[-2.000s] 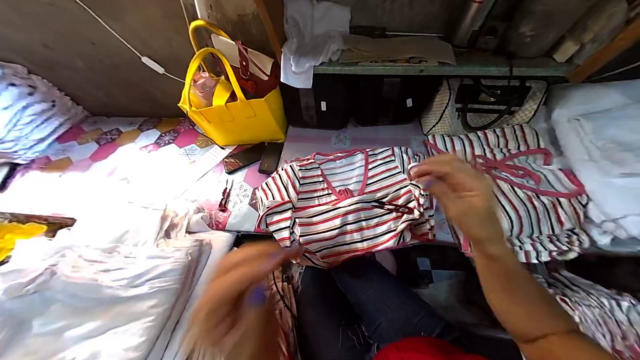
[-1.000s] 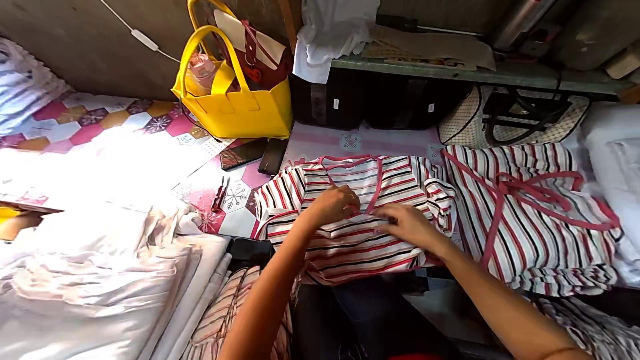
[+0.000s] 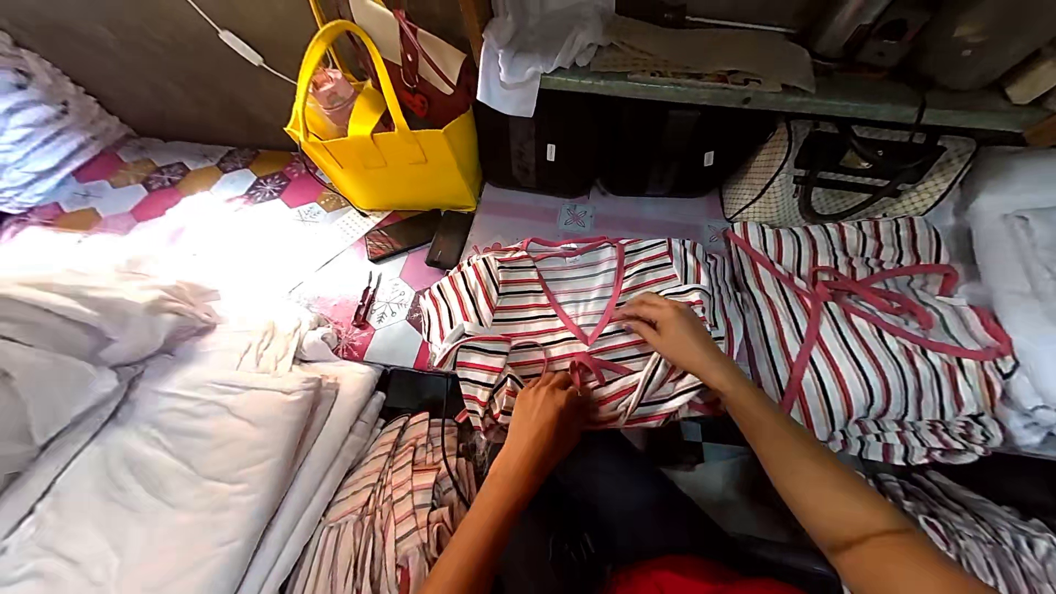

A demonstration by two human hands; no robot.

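Observation:
A striped garment (image 3: 528, 289) with pink neckline trim and a small pink bow (image 3: 587, 366) lies in front of me. My left hand (image 3: 549, 412) is at its lower middle, just below the bow, with the fingers curled on the cloth; its fingertips are partly hidden. My right hand (image 3: 668, 330) rests to the right of the V neckline, fingertips touching the fabric near the trim. To the right lies another striped garment (image 3: 891, 363) with a pink tie. Thread snips (image 3: 365, 301) lie on the patterned cover at the left.
White cloth (image 3: 190, 445) is piled at the left, with striped fabric (image 3: 388, 503) beside it. A yellow handbag (image 3: 396, 165), two dark phones (image 3: 450, 239) and a checked handbag (image 3: 759, 181) are behind. A shelf edge (image 3: 742, 97) runs above. White fabric (image 3: 1023, 289) is at the far right.
Both hands were raised off the garment two seconds ago, then came together at its middle. Now they are apart, the left lower down, and the sleeves lie folded in over the front.

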